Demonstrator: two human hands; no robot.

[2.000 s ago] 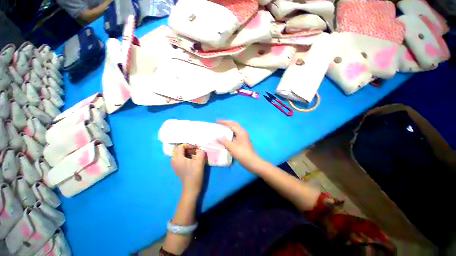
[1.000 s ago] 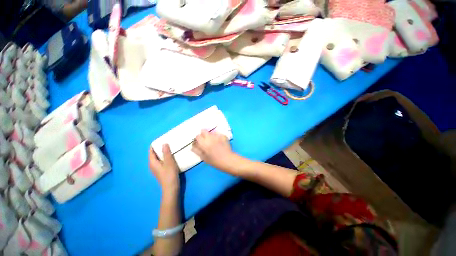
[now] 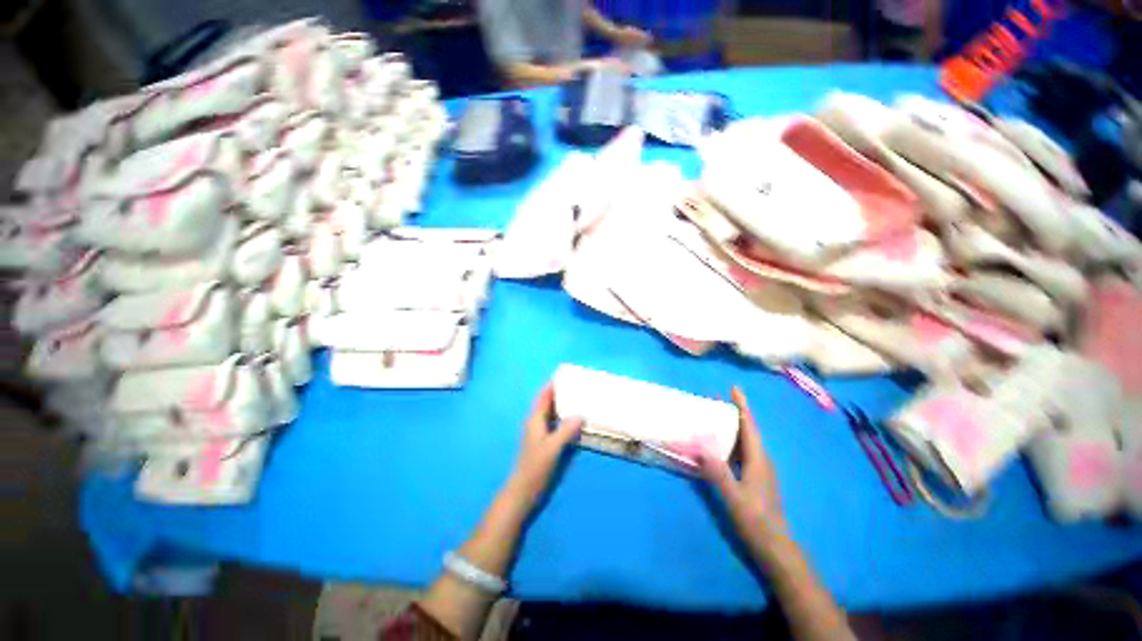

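Note:
A closed cream-white flap pouch (image 3: 645, 407) lies across the middle of the blue table in front of me, its flap edge and a small dark snap facing me. My left hand (image 3: 545, 445) holds its left end, thumb on the front. My right hand (image 3: 741, 461) holds its right end, thumb on the front near a pink patch. Both hands are bare; the fingers behind the pouch are partly hidden.
Finished pouches stand in tight tiers (image 3: 169, 326) at left, with a short row (image 3: 398, 351) beside them. Loose pouches (image 3: 802, 213) are heaped at right. Magenta snips (image 3: 880, 457) and a tan ring (image 3: 946, 498) lie near them. Dark pouches (image 3: 492, 135) and a coworker's arm (image 3: 551, 69) are beyond.
The view has swung up and left. The pouch has turned level with its front toward me. My right hand has moved from the flap to the right end; my left still holds the left end.

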